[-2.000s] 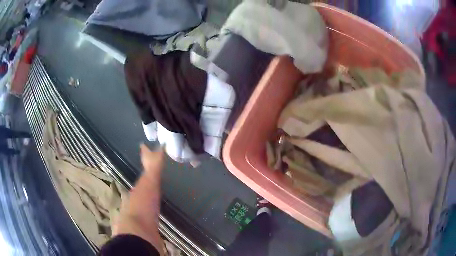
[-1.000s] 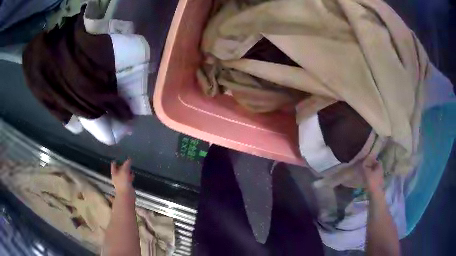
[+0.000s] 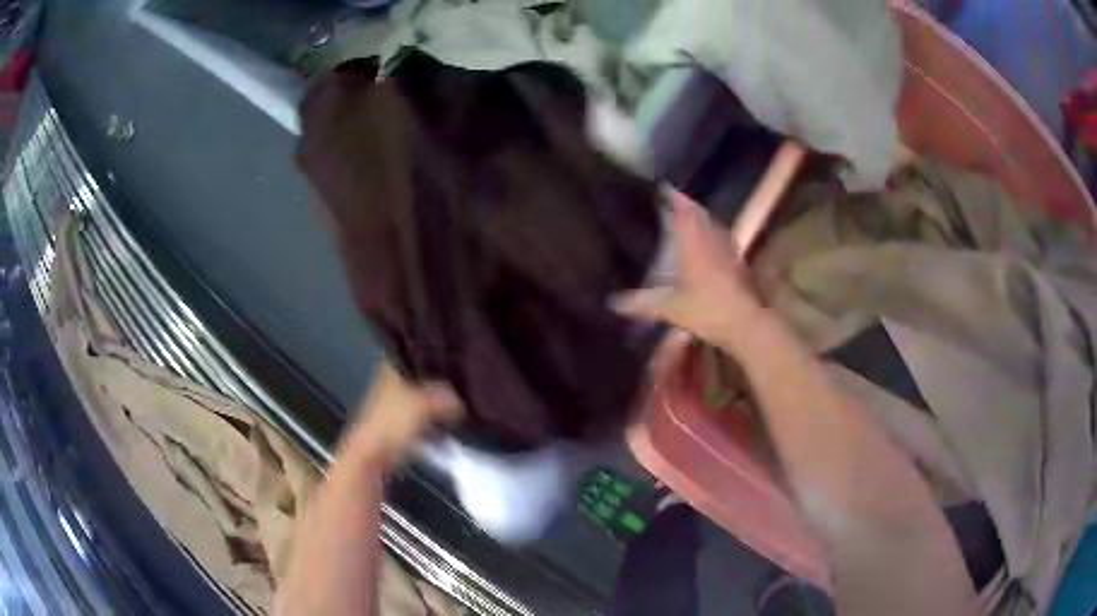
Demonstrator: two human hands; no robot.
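A brown curtain (image 3: 505, 253) hangs bunched in front of me, blurred, with a white border (image 3: 511, 487) at its lower end. My left hand (image 3: 409, 409) is closed on its lower left edge, fingers partly hidden by the cloth. My right hand (image 3: 704, 283) is at its right edge with thumb and fingers spread. The frame does not show whether it grips the cloth.
An orange-pink bin (image 3: 734, 487) stands at the right with a beige curtain (image 3: 992, 349) in it. Pale green-grey cloth (image 3: 782, 72) lies over its far side. A metal-rod frame (image 3: 156, 313) with tan cloth (image 3: 181, 445) runs along the left, on the dark floor (image 3: 229, 229).
My view has turned back left. Both hands have moved to the brown curtain, the right one away from the cloth at the bin. The curtain is now spread wider and nearer to me.
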